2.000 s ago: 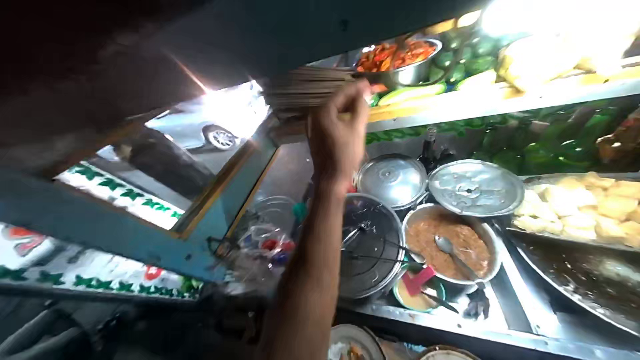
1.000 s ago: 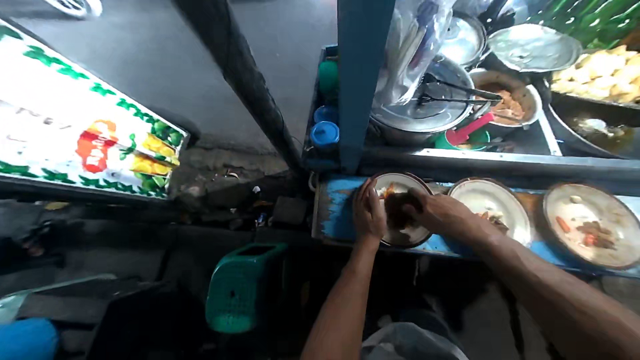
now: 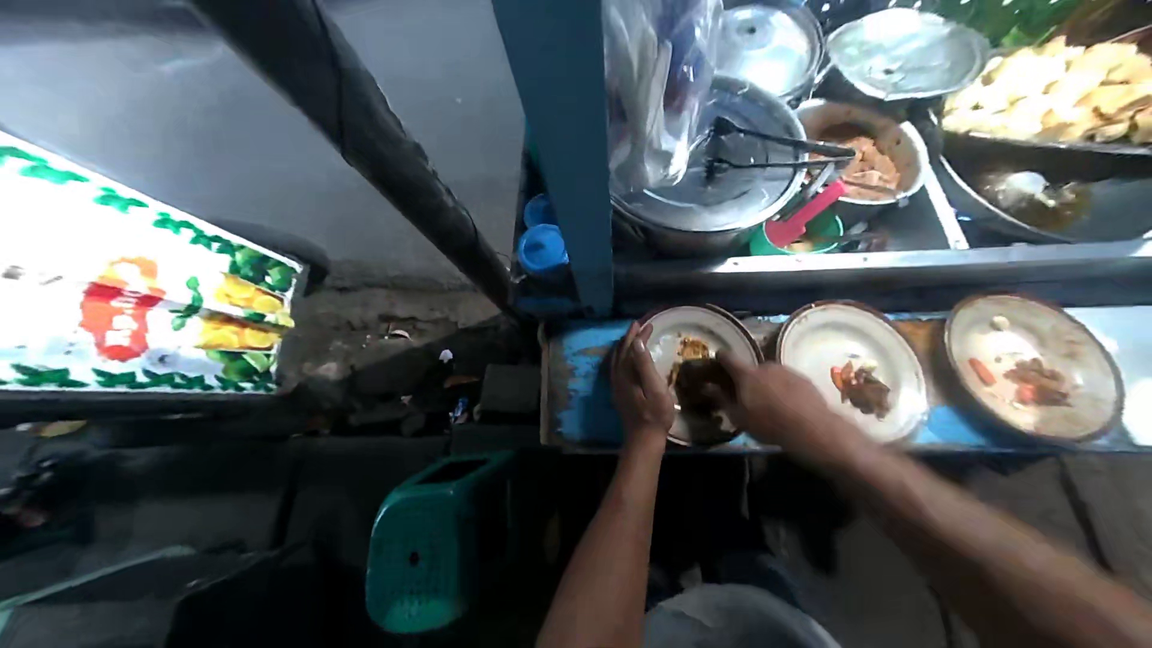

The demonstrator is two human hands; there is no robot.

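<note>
My left hand holds the left rim of a pale, brown-edged plate at the left end of the narrow blue ledge. Over the same plate, my blurred right hand grips a dark blunt tool, perhaps a pestle, pressed down on brown paste. The tool's exact shape is hard to tell. To the right, a second plate carries dark brown paste with orange and pale bits. Farther right, a third plate bears similar brown and red pieces and a small pale lump.
Behind the ledge are a lidded pot with black-handled tongs, a green cup with a red handle, a pot of brown sauce and a frying pan. A blue post rises at left. A green plastic stool stands below.
Two seconds ago one hand was raised at a bundle of thin sticks under the upper shelf. Since one second ago both hands have stayed at the left plate. The view has swung down and left.
</note>
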